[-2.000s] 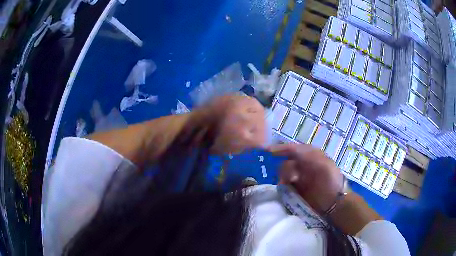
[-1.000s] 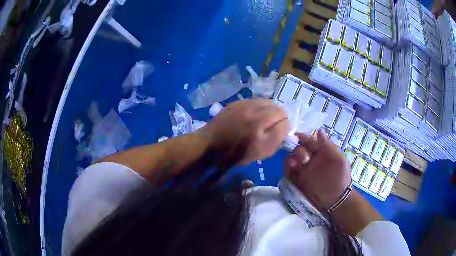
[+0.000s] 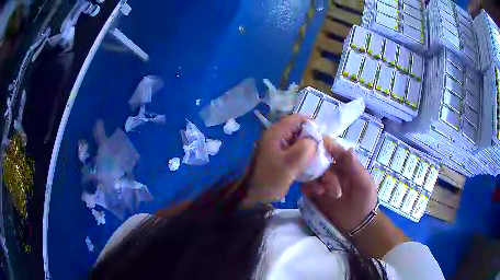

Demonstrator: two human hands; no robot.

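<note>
My left hand [image 3: 277, 161] is closed around a crumpled white film or paper [image 3: 315, 158] in front of my chest. My right hand [image 3: 348, 183] has its bent fingers on the lower right side of the same wad. A flat white piece [image 3: 351, 114] sticks out above the hands, over the low battery tray. A curved white band with faint print [image 3: 323, 224] lies below my right wrist, against my white clothing; it may be the edge of a tape roll. Dark hair covers part of my left forearm.
Trays of flat cells [image 3: 403, 175] lie on a wooden pallet [image 3: 444, 191], beside tall tray stacks [image 3: 378, 71]. Plastic scraps [image 3: 227, 104] and crumpled pieces [image 3: 194, 145] lie on the blue floor [image 3: 186, 33]. A dark bench with a white edge [image 3: 74, 90] runs along the left.
The white film has been bunched into a tighter wad between my hands, with a flat piece now sticking up. My left forearm has dropped lower, uncovering more floor scraps.
</note>
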